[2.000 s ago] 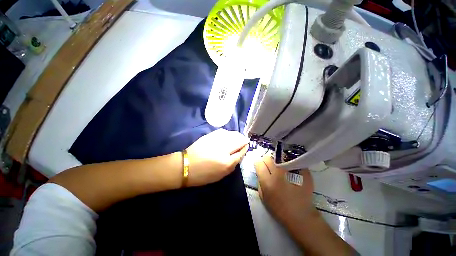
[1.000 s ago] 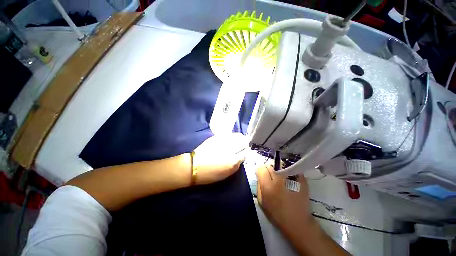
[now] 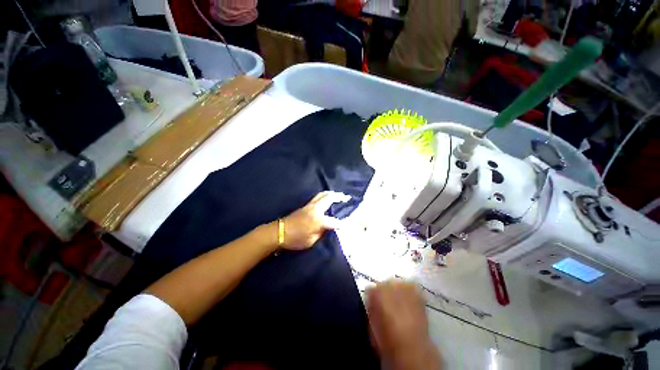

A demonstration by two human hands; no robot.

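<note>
The dark navy cloth panel (image 3: 253, 166) lies across the white table and hangs down over my lap. My left hand (image 3: 311, 222) grips the panel near its right edge, left of the needle area, with thumb and fingers apart at the tips. My right hand (image 3: 399, 318) is blurred, low in front of the machine by the cloth's right edge; its fingers look curled, and whether it holds anything cannot be told. The white sewing machine (image 3: 535, 209) has its presser foot (image 3: 441, 249) in glare, with no cloth visible under it. Red thread snips (image 3: 498, 282) lie right of the needle.
A yellow-green fan (image 3: 394, 134) stands left of the machine head. A green-handled screwdriver (image 3: 550, 83) stands above it. A taped cardboard strip (image 3: 170, 155) runs along the table's left side. A pale blue tub (image 3: 347, 81) is behind. People sit beyond it.
The view has pulled back and lifted. My left hand and the cloth have moved left, away from the needle. My right hand has drawn back toward me from the presser foot.
</note>
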